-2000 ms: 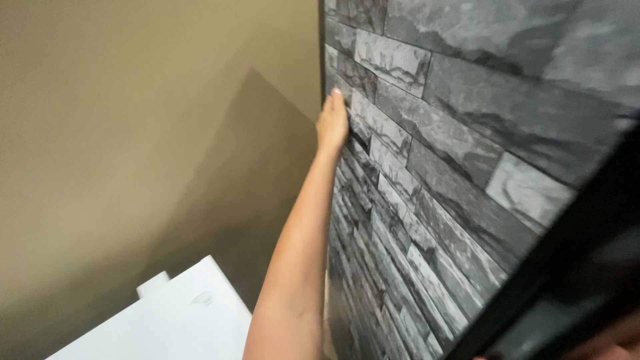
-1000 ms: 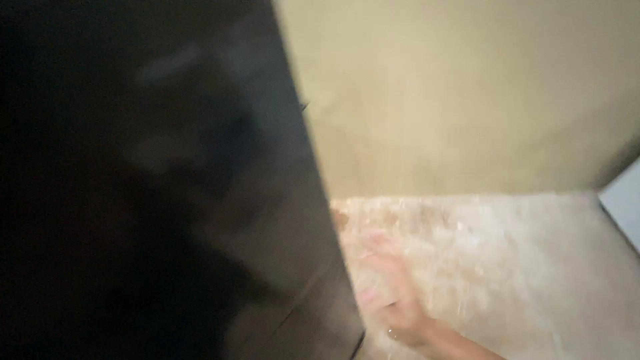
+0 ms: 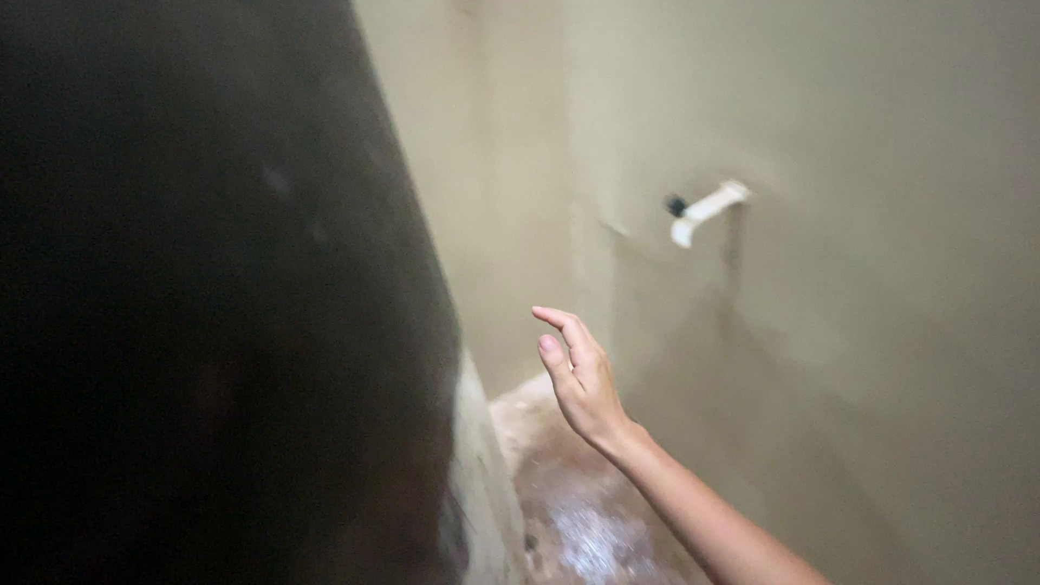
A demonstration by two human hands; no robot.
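Observation:
My right hand (image 3: 587,382) reaches up from the lower right. Its thumb and forefinger are apart and it holds nothing. Left of it stands a large dark panel or door (image 3: 227,284), with a gap between its edge and my fingertips. Up and to the right of the hand, a white tap-like fitting (image 3: 711,210) with a small dark part sticks out of the wall, blurred. My left hand is not in view.
A beige-green wall (image 3: 877,268) fills the right side and meets another wall (image 3: 504,162) in a corner. Below, the stained floor (image 3: 581,487) shines as if wet. A pale upright edge (image 3: 483,479) stands beside the dark panel.
The view has swung widely. Two seconds ago a hand was at the edge of a grey stone-patterned surface. Since one second ago my right hand shows higher, against the wall and floor.

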